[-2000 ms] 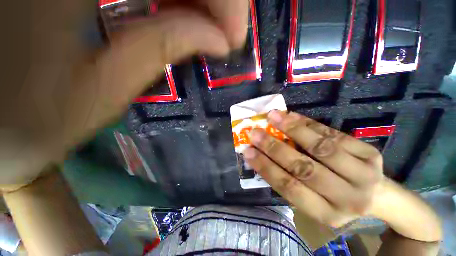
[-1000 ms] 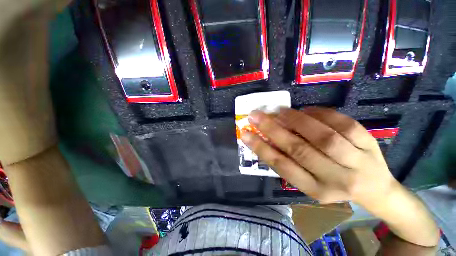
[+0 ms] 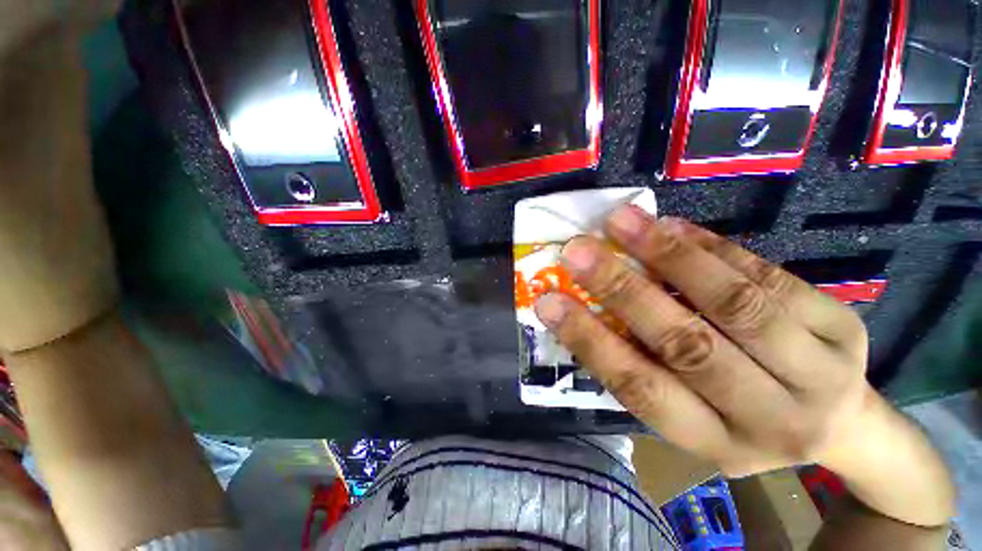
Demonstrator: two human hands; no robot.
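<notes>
My right hand (image 3: pixel 711 334) lies palm down over a white card with orange print (image 3: pixel 555 274), its fingertips on the card, at the lower row of the black foam tray (image 3: pixel 415 215). What lies under the card and palm is hidden. Several red-edged glossy phones, one at the left (image 3: pixel 285 118), one beside it (image 3: pixel 511 86) and one right of centre (image 3: pixel 754 86), lie in the upper row of pockets. My left hand (image 3: pixel 54 161) is raised at the upper left, large, blurred and cut off by the edge; its fingers cannot be made out.
Clear film sheets (image 3: pixel 377 334) lie over the lower left pockets. A green surface (image 3: pixel 194 323) shows left of the tray, with a thin reddish strip (image 3: pixel 269 339) on it. A red phone edge (image 3: pixel 856 291) shows beyond my right hand. A blue object (image 3: pixel 705 517) is below the bench.
My left hand has moved from over the upper left phones to the far left, uncovering them. My right hand has shifted slightly right with the card. The tray's upper phones appear somewhat larger.
</notes>
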